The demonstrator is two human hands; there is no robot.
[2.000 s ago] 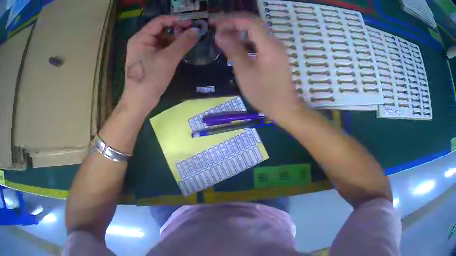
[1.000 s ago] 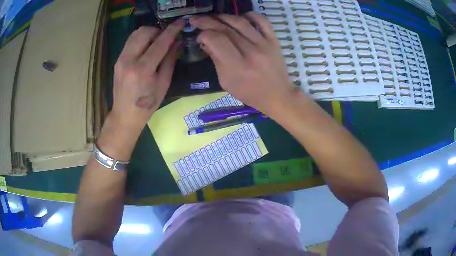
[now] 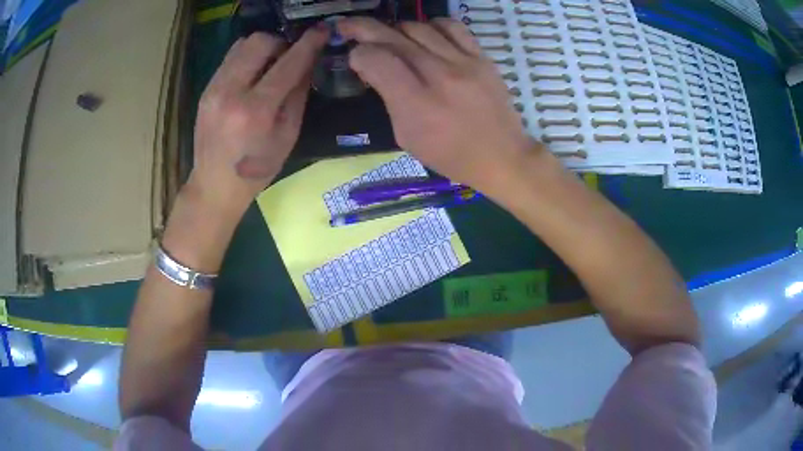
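The test fixture (image 3: 343,119) has a black base with a small white label on its front part. Its round clear-grey seat (image 3: 339,77) shows between my hands. My left hand (image 3: 251,110) is at its left side and my right hand (image 3: 431,88) at its right, with fingertips close together over the seat's far side. A small bluish-white spot shows between the fingertips. Whether a module is held there is too small and hidden to tell. The metal plate (image 3: 330,7) of the fixture shows beyond my fingers, cut off by the top edge.
Brown cardboard (image 3: 97,167) lies at left with a small dark piece (image 3: 88,102) on it. A yellow label sheet (image 3: 295,233) with a purple pen (image 3: 401,189) and a dark blue pen (image 3: 396,210) lies nearer me. White trays (image 3: 607,158) of dumbbell-shaped parts are at right. A green label (image 3: 495,294) is near the edge.
My right hand has come in from a blurred, raised position, and both hands now rest around the seat with fingertips together. Over the last second they have barely moved; the view has shifted slightly.
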